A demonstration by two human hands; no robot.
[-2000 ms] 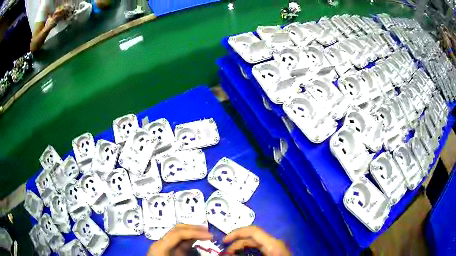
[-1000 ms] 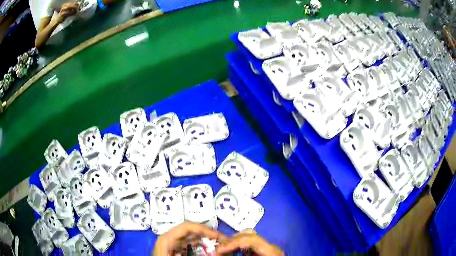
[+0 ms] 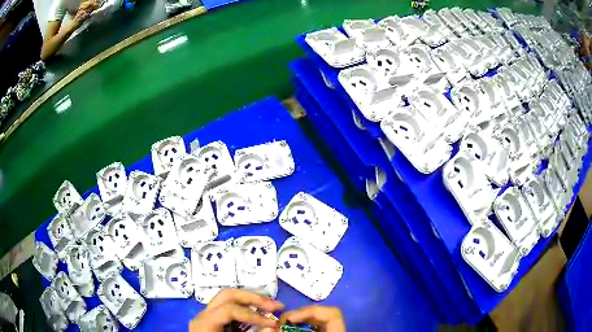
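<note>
My left hand (image 3: 237, 311) and my right hand (image 3: 318, 316) are close together at the bottom edge, partly cut off. Between their fingertips is a small circuit board assembly (image 3: 295, 328), of which a green edge and some white and reddish bits show. The fingers hide most of it. White socket housings (image 3: 255, 262) lie just beyond my hands on a blue sheet (image 3: 363, 285), faces up, some overlapping.
Stacked blue trays (image 3: 415, 224) at the right carry rows of white housings (image 3: 415, 137). A green conveyor belt (image 3: 214, 81) curves behind. Another person's arm (image 3: 61, 35) is at the upper left, near board clusters (image 3: 24, 84). A brown carton (image 3: 529, 305) is at the lower right.
My hands stay at the bottom edge; the green board edge now shows between them. The board cluster on the belt has shifted right to the top edge. The view has shifted slightly.
</note>
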